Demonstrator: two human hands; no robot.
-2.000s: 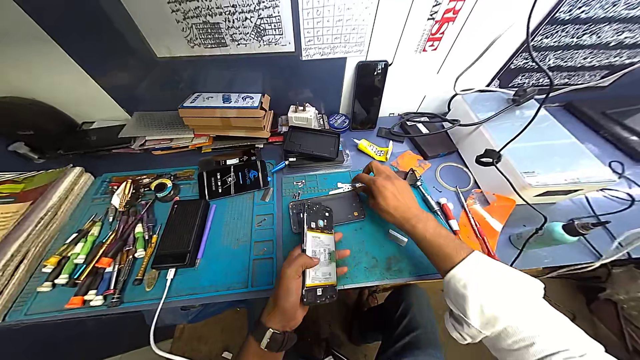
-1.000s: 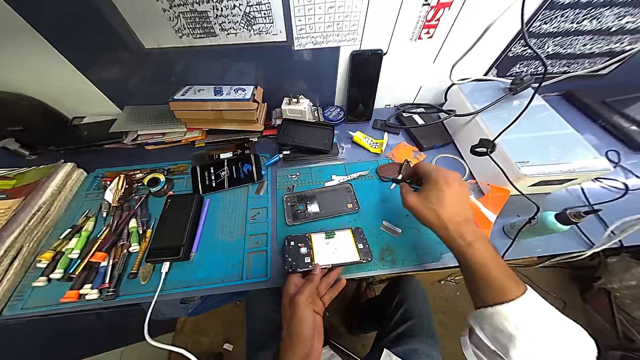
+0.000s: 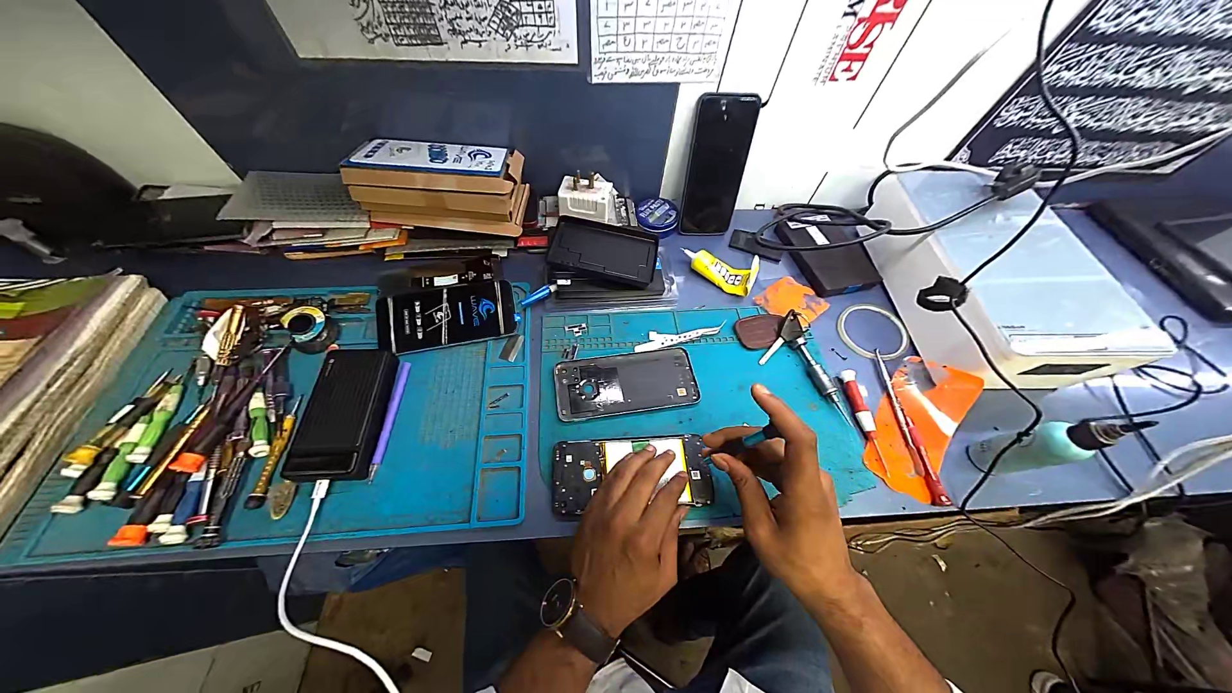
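Observation:
An opened smartphone [image 3: 575, 474] with its battery exposed lies on the teal work mat [image 3: 616, 433] near the front edge. My left hand [image 3: 630, 525] rests flat over its battery, fingers pressed on it. At the phone's right end, my right hand [image 3: 784, 491] holds a slim tool with a blue part [image 3: 756, 437] between thumb and fingers; its tip is hard to make out. Just behind lies a dark phone back cover [image 3: 626, 385]. White tweezers [image 3: 679, 337] and a brown oval piece [image 3: 759, 332] are farther back on the mat.
Several screwdrivers [image 3: 159, 423] crowd the left side beside a black power bank [image 3: 342, 414] with a white cable. To the right are a red-handled tool [image 3: 910, 433], orange sheets [image 3: 938, 390] and a teal bottle [image 3: 1025, 457]. Cardboard boxes [image 3: 433, 192] are stacked behind.
The opened phone, held up in my left hand at first, now lies on the mat under that hand. My right hand has come from the mat's far right to the phone with a slim tool.

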